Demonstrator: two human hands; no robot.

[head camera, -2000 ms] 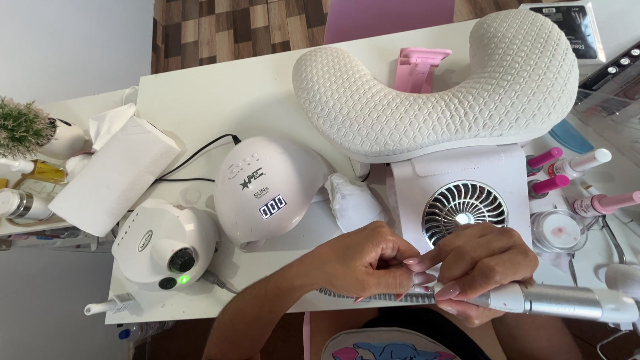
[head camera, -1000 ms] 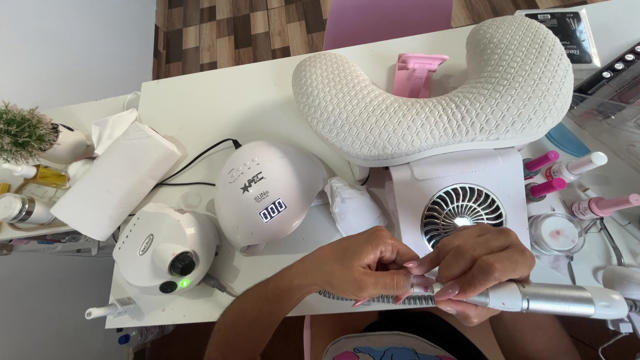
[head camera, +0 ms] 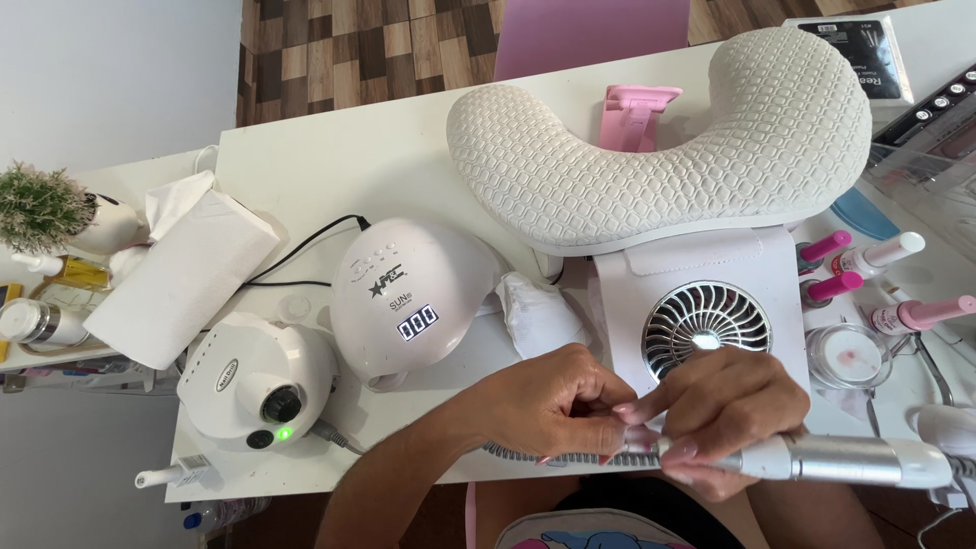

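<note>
My right hand [head camera: 724, 415] is closed around the front of a silver and white nail drill handpiece [head camera: 846, 460], which lies level and points left. Its tip is close to the fingers of my left hand [head camera: 560, 404], whose thumb and fingers are curled together; whether they pinch something small is hidden. The fingertips of both hands meet near the table's front edge. Behind the hands sits a white nail dust collector with a chrome fan grille [head camera: 705, 328]. A coiled cord [head camera: 587, 458] runs beneath my left hand. The nail drill base [head camera: 255, 381] shows a green light.
A nail lamp [head camera: 415, 297] with a lit display and a crumpled white tissue [head camera: 541, 316] stand left of the fan. Beyond are a textured white armrest [head camera: 663, 183] and a pink stand [head camera: 631, 118]. Nail polish bottles [head camera: 919, 313] and a round jar [head camera: 848, 356] are at right; a paper towel roll [head camera: 183, 278] lies left.
</note>
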